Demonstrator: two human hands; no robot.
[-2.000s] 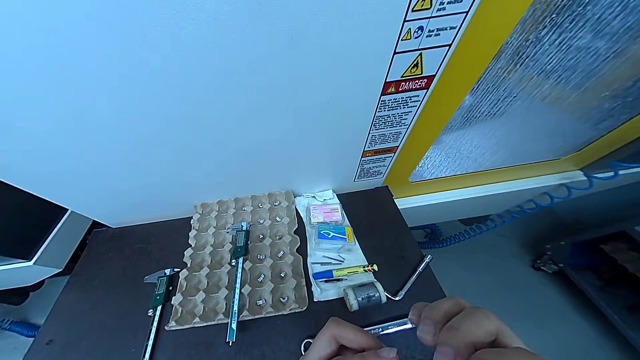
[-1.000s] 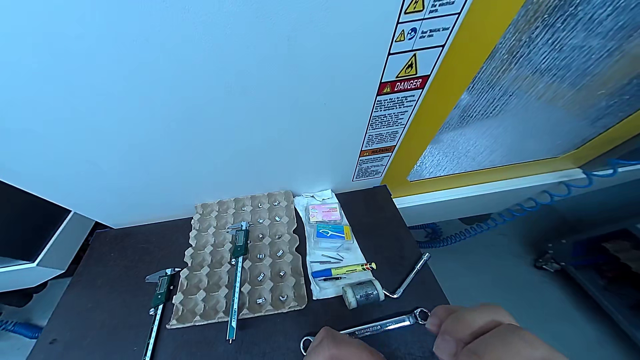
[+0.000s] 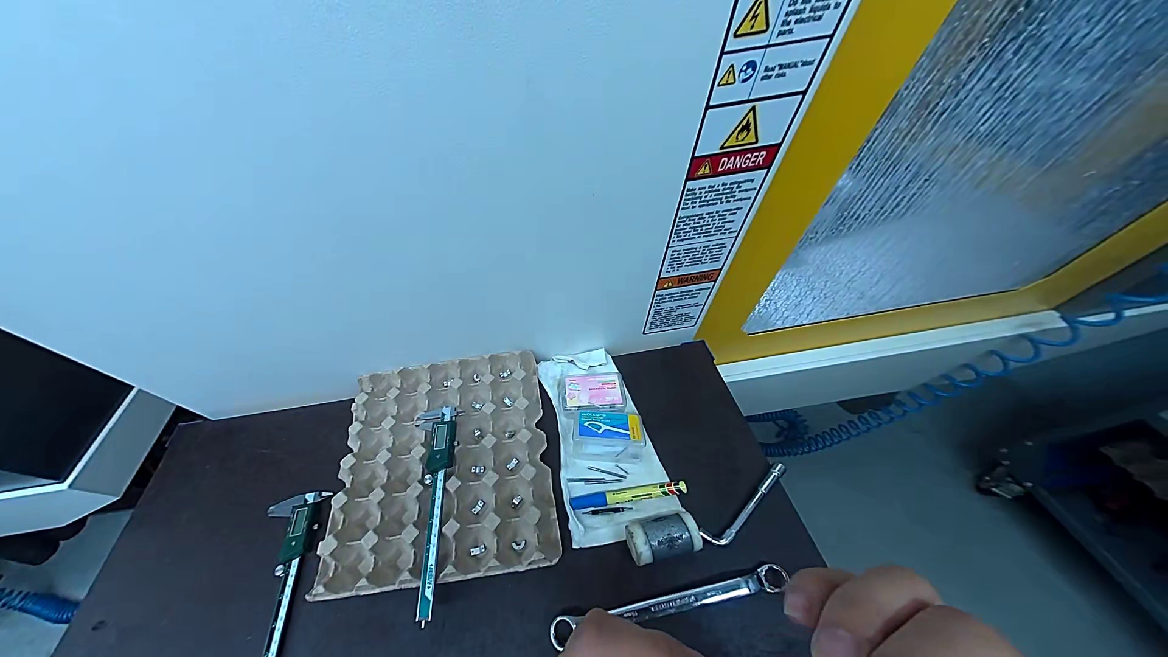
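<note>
My left hand (image 3: 628, 636) is at the bottom edge, over the left part of a double-ended ring spanner (image 3: 684, 601); whether it grips the spanner is hidden. My right hand (image 3: 899, 613) is beside the spanner's right ring, fingers curled; I cannot tell whether anything is between them. Behind the spanner lie a grey roll with pale ends (image 3: 664, 538) and a bent metal socket wrench (image 3: 748, 506). A digital caliper (image 3: 436, 511) rests across a cardboard egg tray (image 3: 383, 520) holding several small metal parts (image 3: 478, 506). Another digital caliper (image 3: 294, 547) lies left of the tray.
A white cloth (image 3: 561, 420) carries two small plastic boxes (image 3: 607, 436), a yellow and blue marker (image 3: 630, 495) and thin metal pieces. Behind the dark table (image 3: 228, 465) stands a white machine panel (image 3: 365, 182) with a yellow-framed window (image 3: 958, 201). A coiled blue hose (image 3: 922, 397) hangs at the right.
Two seconds ago my right fingers were at the spanner's right end, covering it; now they are farther right and its ring shows. My left hand has moved lower, toward the bottom edge.
</note>
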